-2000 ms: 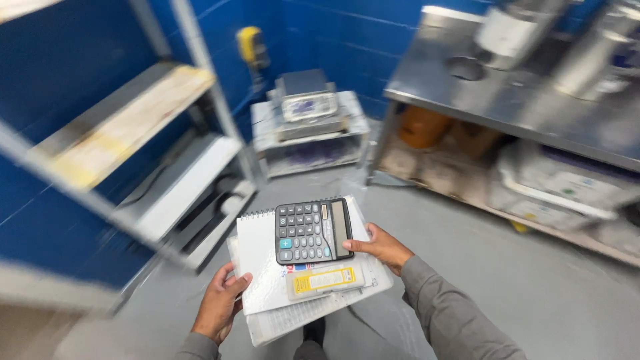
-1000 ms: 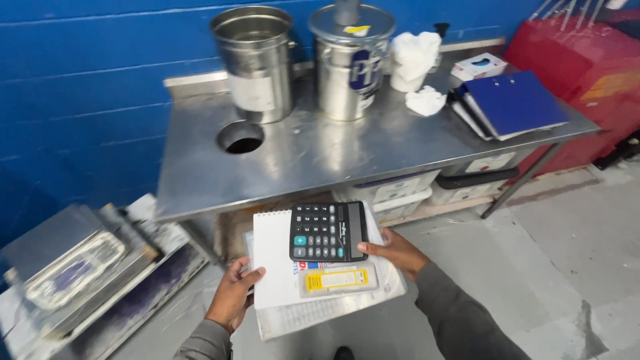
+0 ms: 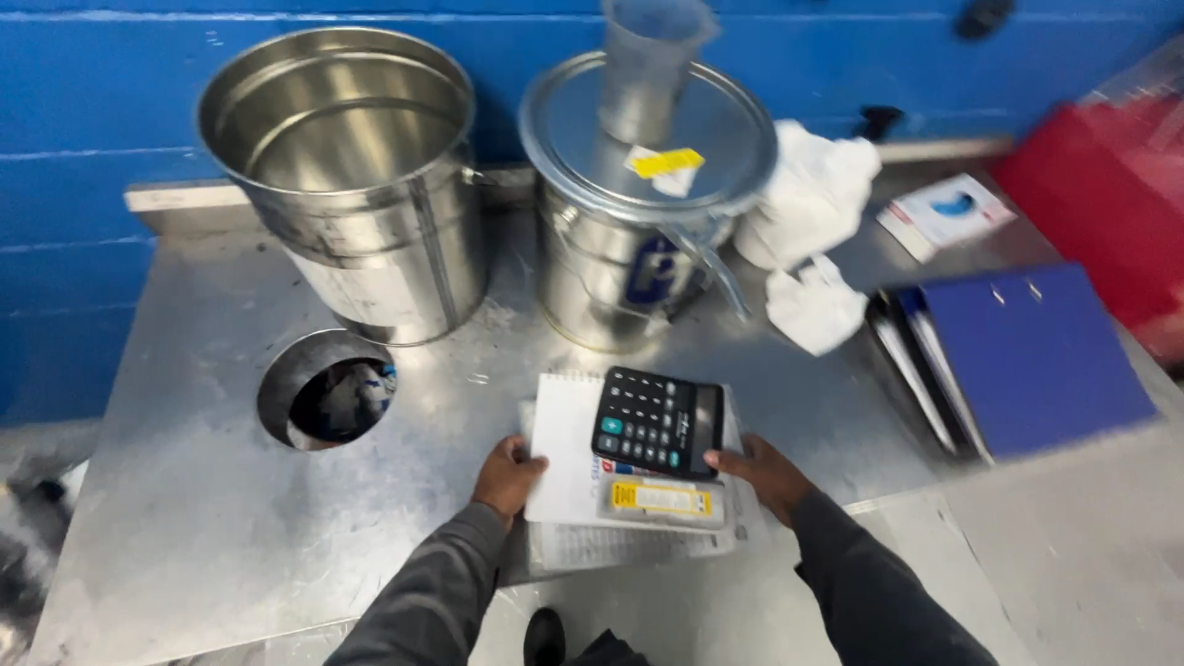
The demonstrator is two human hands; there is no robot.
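Note:
My left hand [image 3: 507, 479] grips the left edge of a stack, its thumb on top of a white spiral notepad [image 3: 564, 444]. At the stack's right edge is my right hand [image 3: 763, 474], with its thumb on the corner of a black calculator [image 3: 647, 416]. Below the calculator lies a clear plastic case with a yellow label [image 3: 661, 499]. Printed sheets [image 3: 610, 548] show under the notepad. The stack is over the front part of a stainless steel table [image 3: 203, 536]; whether it touches the table I cannot tell.
An open metal pail [image 3: 370, 231] stands behind a round hole [image 3: 328, 393] in the tabletop. A lidded metal pail [image 3: 601, 268] carries a clear plastic beaker [image 3: 647, 74]. To the right are crumpled white paper [image 3: 814, 305], a tissue-type box [image 3: 948, 213] and blue ring binders [image 3: 1036, 356].
The view has swung from the shelves and floor to the steel table, and the stack has come over its front part. Both hands have kept hold of the stack.

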